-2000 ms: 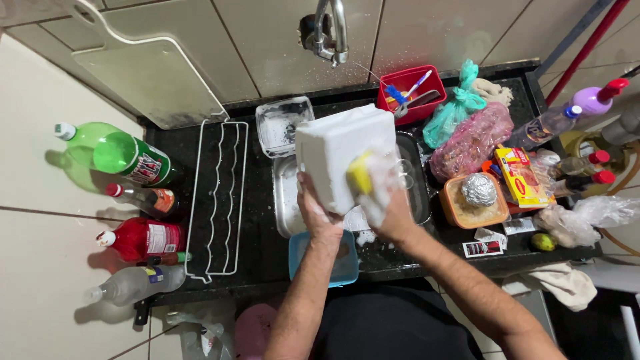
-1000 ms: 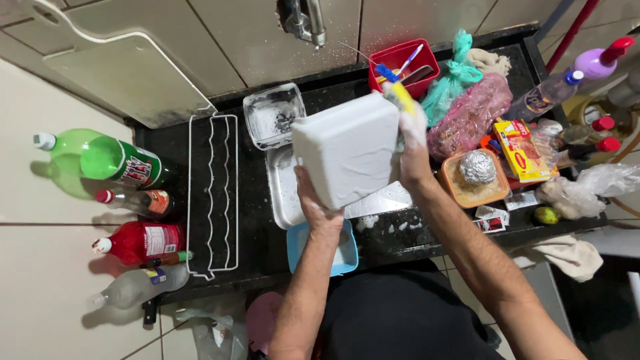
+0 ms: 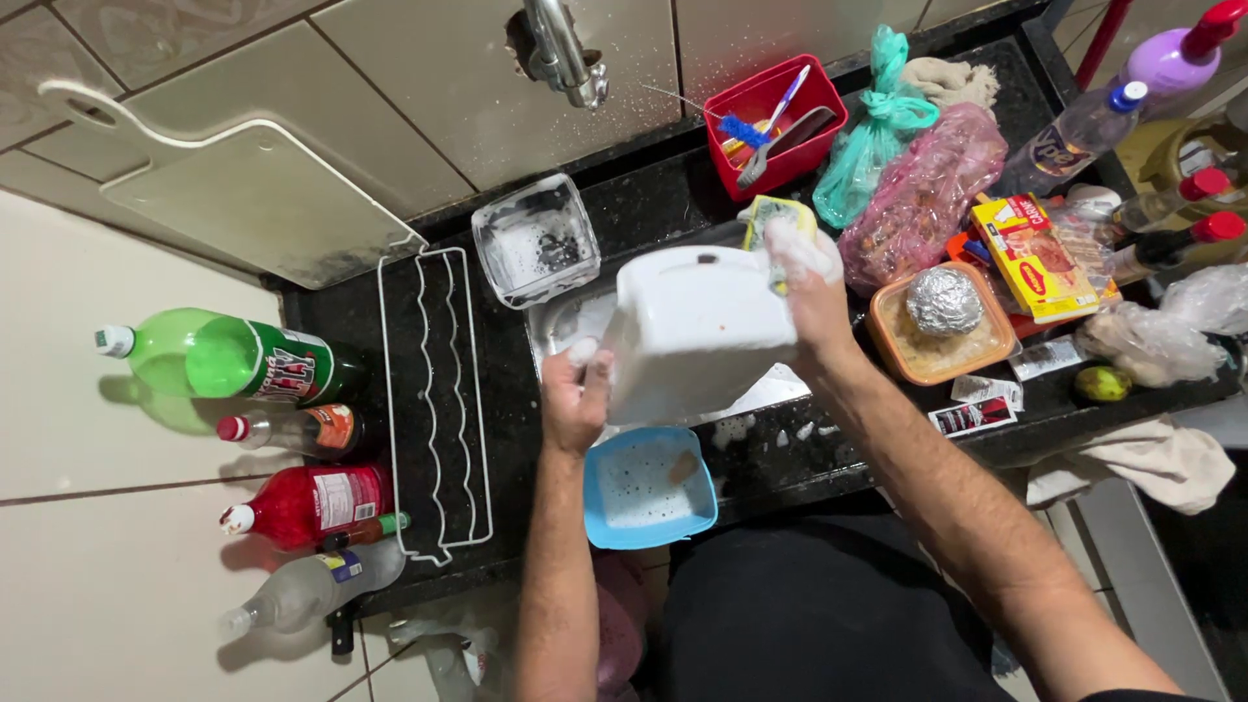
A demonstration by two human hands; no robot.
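Over the metal sink [image 3: 770, 390] a white plastic container [image 3: 697, 327] is held up and tilted. My left hand [image 3: 577, 395] grips its left side, with suds on the thumb. At its upper right edge is my right hand [image 3: 809, 283], covered in foam and closed on a yellow sponge [image 3: 777, 216]. Just below the container lies a light-blue plastic tub [image 3: 648, 492] with soapy water in it. A clear soapy dish [image 3: 536, 241] rests behind the sink, to the left. The container hides much of the basin.
The faucet [image 3: 565, 58] juts from the tiled wall. A white wire rack [image 3: 436, 405] and bottles [image 3: 317, 502] stand left, below a cutting board [image 3: 253, 195]. To the right are a red bin [image 3: 775, 127], tied bags [image 3: 926, 195] and an orange tub [image 3: 941, 322] holding a foil ball.
The white container has turned in my hands, its broad face no longer squarely toward me. My right hand and the sponge moved from that face to the upper right edge.
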